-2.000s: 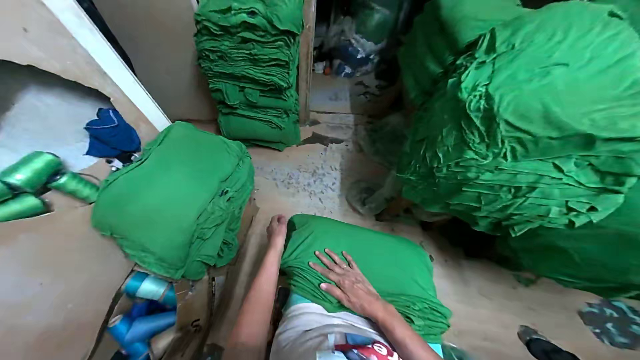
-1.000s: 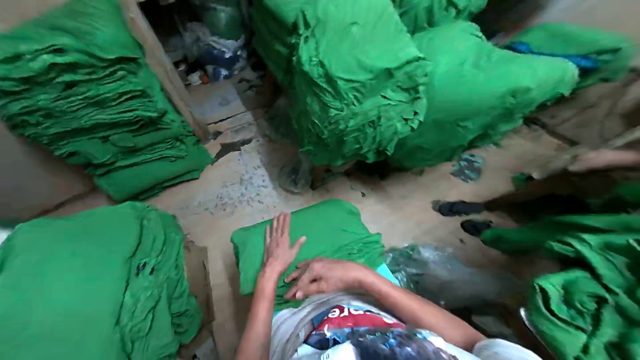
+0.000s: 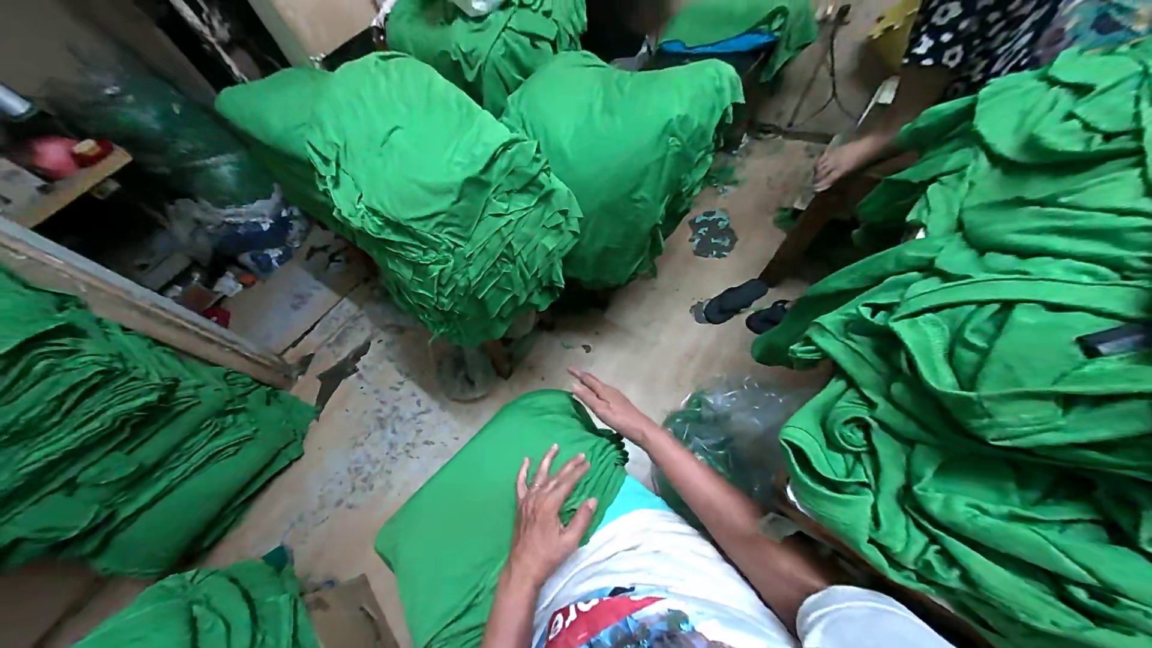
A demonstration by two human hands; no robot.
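A folded stack of green fabric lies in front of my body, low in the middle of the head view. My left hand rests flat on top of it, fingers spread, with a ring on one finger. Against the stack's far right edge is my right hand, its fingers stretched out beside the gathered folds; whether it presses on the cloth I cannot tell. Neither hand grips anything. A bit of light blue material shows between the stack and my white printed shirt.
Large green fabric piles stand ahead, at the left and on the right. Clear plastic wrap lies right of my forearm. Another person's hand and feet in dark footwear are at the upper right. Cardboard lies lower left.
The view has swung to the right. My right hand has moved off the stack's top to its far right edge; my left hand now lies on the top.
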